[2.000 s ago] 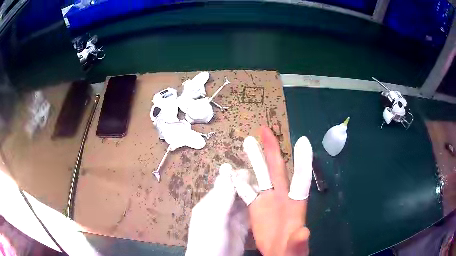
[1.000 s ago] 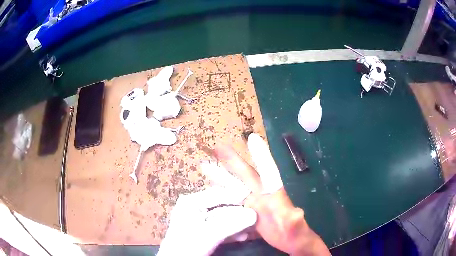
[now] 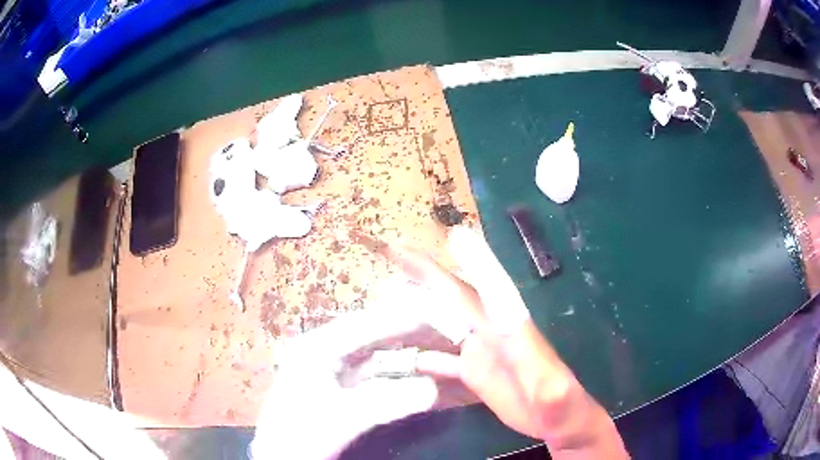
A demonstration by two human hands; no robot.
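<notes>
My left hand (image 3: 333, 391), in a white glove, is at the bottom centre, its fingers curved and overexposed. My right hand (image 3: 517, 359) meets it from the right; it is bare with white coverings on some fingers. A small pale greyish-white piece (image 3: 393, 362) shows between the hands; whether it is a finger covering or a held part is unclear. White model motorcycle bodies (image 3: 261, 216) lie overlapping on the stained brown board (image 3: 180, 359), thin legs sticking out.
A black smartphone (image 3: 155, 195) lies at the board's upper left. Right of the board are a glue bottle (image 3: 558, 169), a small dark bar (image 3: 536, 243) and a white-and-black model (image 3: 674, 93) on green surface. A reflective panel (image 3: 54, 314) stands at left.
The view has shifted, so the board and bench items sit further left and higher. My right fingers were spread upright; now the hand leans left against my left glove.
</notes>
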